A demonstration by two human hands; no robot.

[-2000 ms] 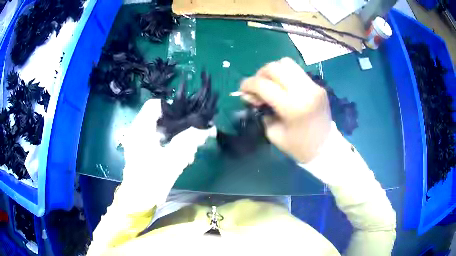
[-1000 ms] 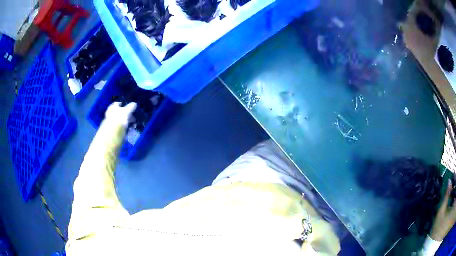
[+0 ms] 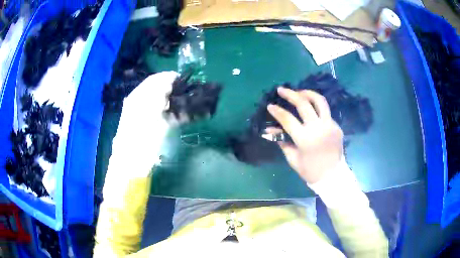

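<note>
My left hand (image 3: 146, 113), in a white glove, holds a black spiky hair part (image 3: 195, 101) above the left middle of the green bench. My bare right hand (image 3: 315, 138) is over the right pile of black hair parts (image 3: 353, 106), its fingers spread and bent at the pile's near side. A small light and dark thing shows by its thumb; I cannot tell what it is or whether the hand grips it. More black pieces (image 3: 242, 148) lie left of this hand, blurred. Another dark heap (image 3: 121, 85) lies behind my left hand, partly hidden.
Blue bins with black pieces stand at the left (image 3: 80, 116) and right (image 3: 428, 101). A brown cardboard sheet (image 3: 227, 12), white paper (image 3: 323, 48), a white and red bottle (image 3: 388, 24) and small whitish blocks (image 3: 377, 56) are along the far side. A clear strip (image 3: 191, 50) lies far left.
The view has turned back from the left side to the bench. My left hand has come up from a low bin at the left and now holds a hair part. My right hand is on the pile.
</note>
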